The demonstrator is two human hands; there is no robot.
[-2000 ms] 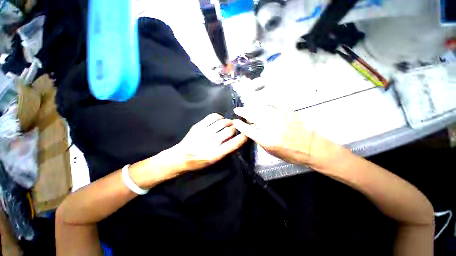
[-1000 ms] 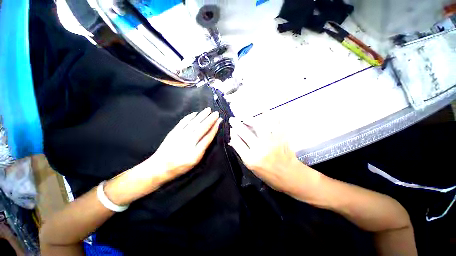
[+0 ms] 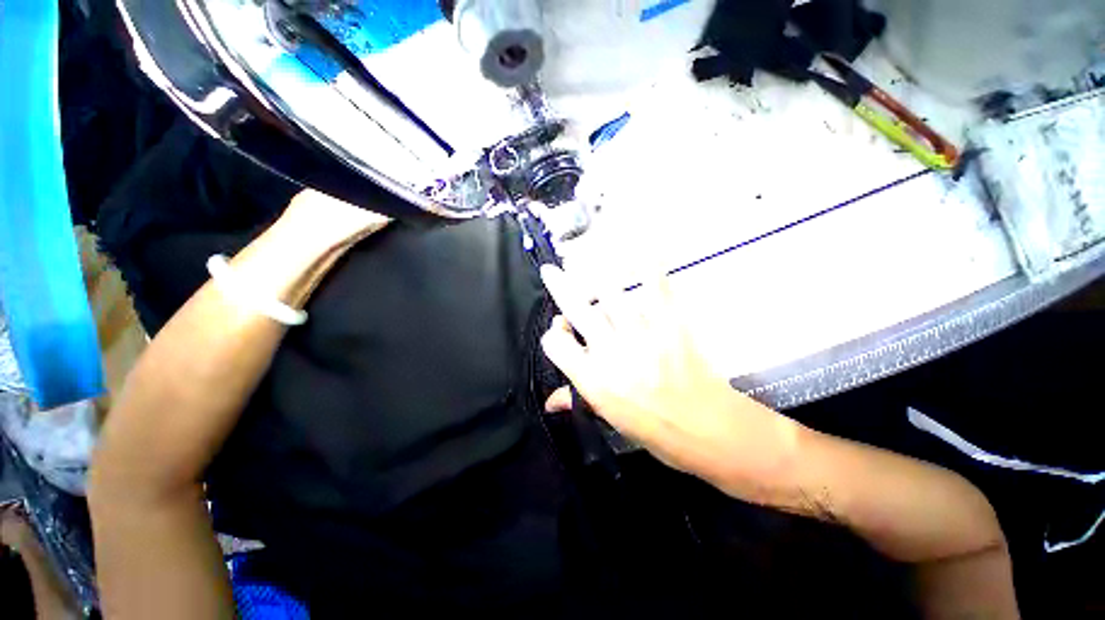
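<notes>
A large black cloth (image 3: 412, 351) lies on the table and over my lap, its right edge running up to the needle area (image 3: 511, 200). My left hand (image 3: 336, 220) reaches under the glossy sewing machine head (image 3: 230, 103); its fingers are hidden behind the head. My right hand (image 3: 624, 351) is bent around the cloth's edge below the needle, fingers on a narrow black strip (image 3: 536, 242). A dark ringed part (image 3: 555, 173) sits right of the needle.
A yellow-green and orange-red handled tool (image 3: 903, 127) lies by black scraps (image 3: 757, 36) at upper right. The ruler-like table edge (image 3: 885, 348) curves below. A blue bar (image 3: 46, 206) stands at left. A white cord (image 3: 994, 458) hangs at lower right.
My left hand has moved from beside the seam up and left, under the machine head. My right hand stays near the seam. The cloth beneath my left arm lies flatter.
</notes>
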